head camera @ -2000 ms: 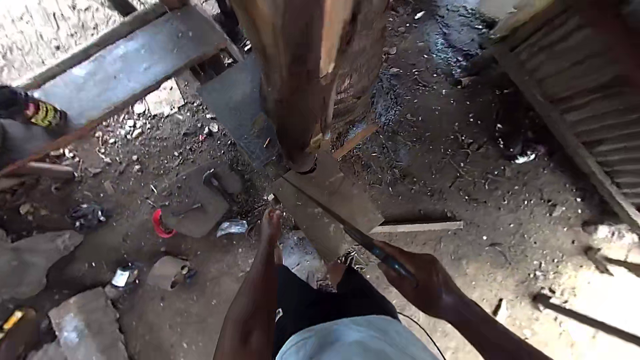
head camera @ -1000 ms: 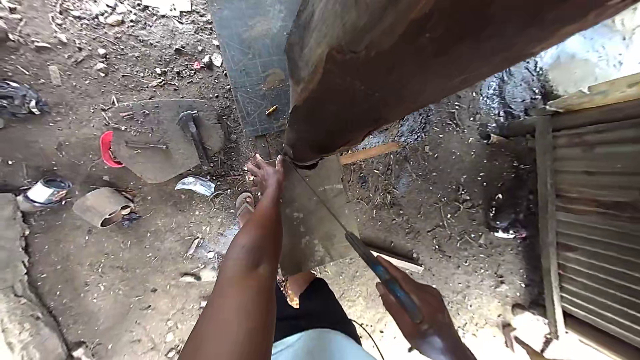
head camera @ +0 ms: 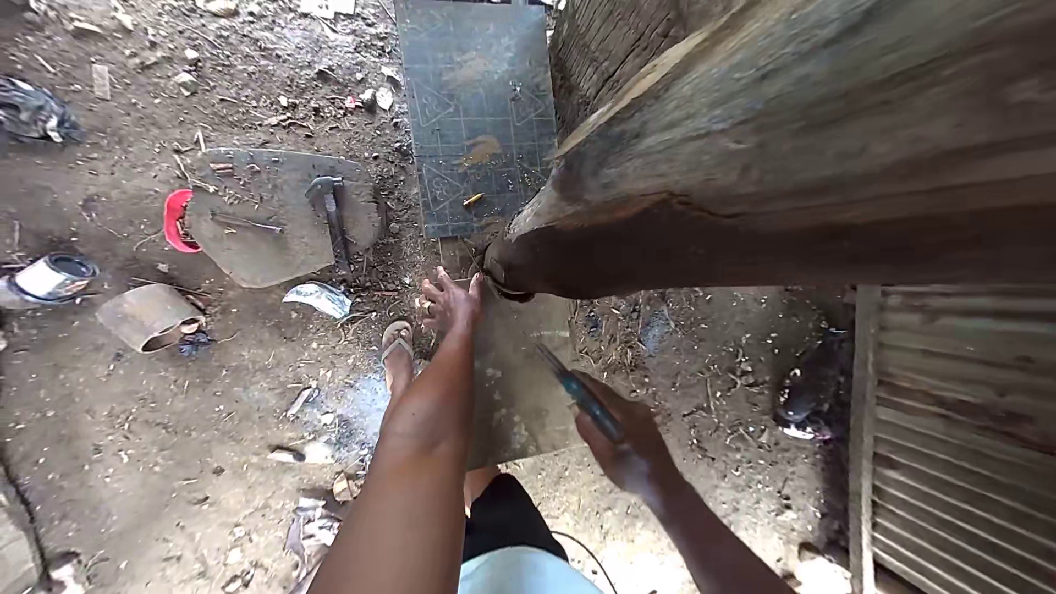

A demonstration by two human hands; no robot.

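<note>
My right hand (head camera: 619,429) is closed round the blue-green handle of a thin-bladed hand tool (head camera: 587,399), its blade aimed up and left across a flat board (head camera: 524,388). The blade's far part is blurred, so its kind is unclear. At the board's upper left edge my left hand (head camera: 452,304) rests with fingers spread, its thumb close to the tip of a large wooden post (head camera: 643,239). Whether it presses on the board I cannot tell. Past the post's lower end lies a dark patterned sheet (head camera: 487,115) with a small yellow piece (head camera: 473,199) on it.
On the dirt at left, a hammer (head camera: 333,219) lies on a worn flat piece (head camera: 256,247) beside a red curved object (head camera: 176,221). Further left are a metal can (head camera: 56,277) and a bent tube-like piece (head camera: 148,318). A corrugated metal panel (head camera: 965,412) stands at right.
The view has shifted and turned a lot. My right hand still holds the tool, and my left hand remains by the post's end.
</note>
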